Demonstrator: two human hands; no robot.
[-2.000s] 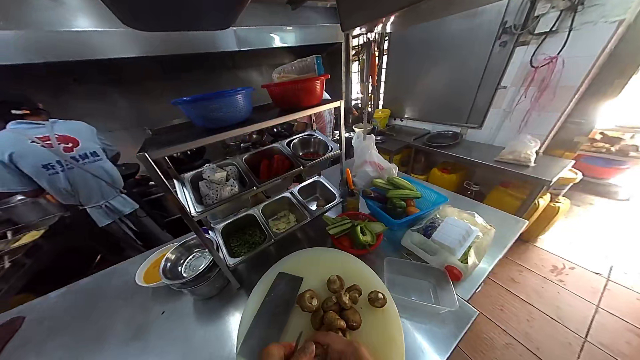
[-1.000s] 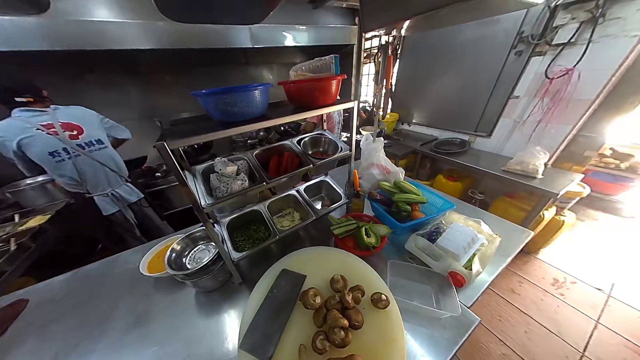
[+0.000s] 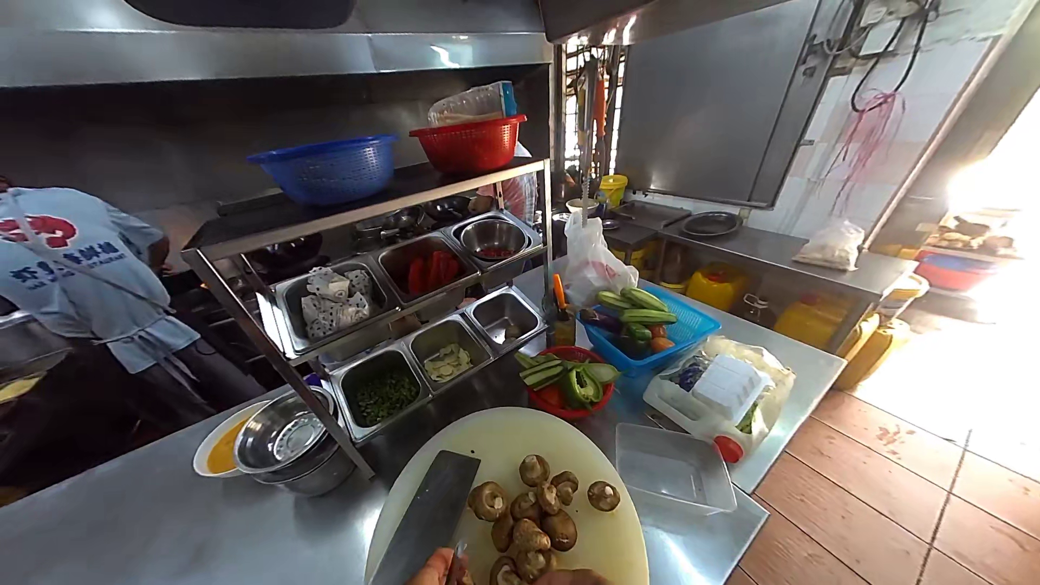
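Note:
A round, pale cutting board (image 3: 601, 487) lies on the steel counter. On it rest a wide cleaver blade (image 3: 435, 508), slanting on the left, and several brown mushrooms (image 3: 561, 530), most in a pile, one apart (image 3: 603, 496) on the right. My left hand (image 3: 435, 567) shows only its fingertips at the bottom edge, beside the lower end of the cleaver, closed on a narrow shiny object (image 3: 457, 561), perhaps a small blade. Part of my right hand (image 3: 573, 578) appears just below the mushroom pile; its fingers and anything in them are hidden.
Right of the board stands a clear plastic container (image 3: 674, 470). Behind are a red basket of cut green vegetables (image 3: 573, 410), a blue basket (image 3: 691, 317), and a rack with steel trays (image 3: 386, 349). Steel bowls (image 3: 284, 439) stand left. A person in a light shirt (image 3: 89, 268) stands far left.
Two seconds ago my hands were close together at the board's lower edge. One second ago they were mostly out of view; now my left fingertips show beside the cleaver, apart from my right hand.

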